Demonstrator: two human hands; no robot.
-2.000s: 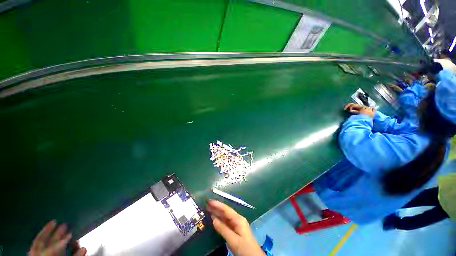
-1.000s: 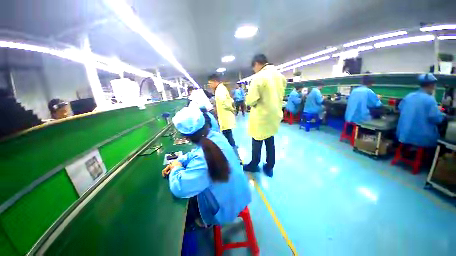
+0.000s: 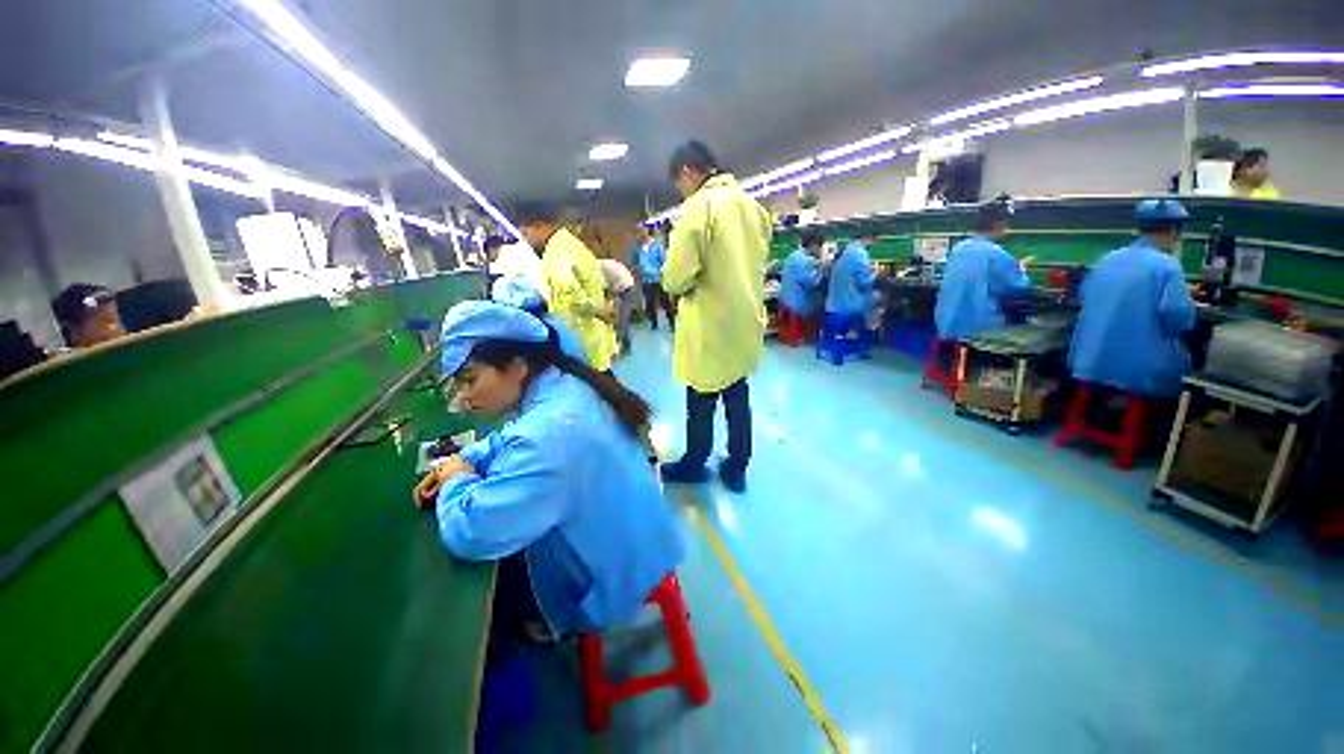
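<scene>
Neither of my hands is in the picture. The dark-green bench (image 3: pixel 317 641) lies nearest in front of me and runs away along the left side. A person in a blue smock and cap (image 3: pixel 553 471) sits at it on a red stool (image 3: pixel 646 656), with both hands near a small dark item on the bench top. A paper sheet (image 3: pixel 180 498) is fixed to the green partition (image 3: pixel 89 589) at the left.
Two people in yellow smocks stand in the aisle, one nearer (image 3: pixel 718 280). Across the blue floor (image 3: pixel 899 589), several blue-smocked workers sit at another bench. A wheeled cart (image 3: pixel 1231 457) with a clear-wrapped load stands at the right.
The view has swung up and right from the bench to the aisle. My hands, the tablet, the part pile and the tweezers have left the picture. The seated neighbour's face has turned into profile.
</scene>
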